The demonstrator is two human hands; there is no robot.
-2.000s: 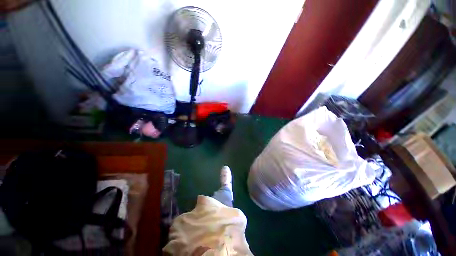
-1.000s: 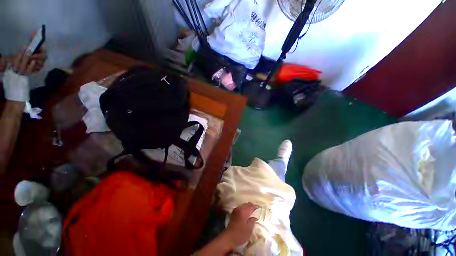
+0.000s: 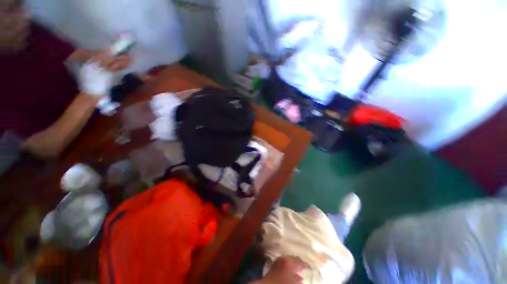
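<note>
The cream garment [image 3: 306, 233] lies over my lap at the bottom of the picture, right of the table edge. My left hand [image 3: 286, 270] rests on the cream cloth at the bottom edge, blurred and partly cut off; whether its fingers grip the cloth cannot be told. My right hand is not in view. One of my feet in a pale shoe [image 3: 351, 205] shows beyond the cloth on the green floor.
The dark reddish table [image 3: 272, 188] bears an orange-red bag [image 3: 161, 230], a black backpack [image 3: 217, 127] and a metal bowl with white cups [image 3: 82, 213]. A person in dark red sits across it, holding a phone [image 3: 122, 44]. A white sack [image 3: 439, 244] stands right; a fan [image 3: 383, 69] stands behind.
The view has swung left, so the table and the other person show more. My left hand came into view at the bottom and stays on the cream cloth, now lower in the picture.
</note>
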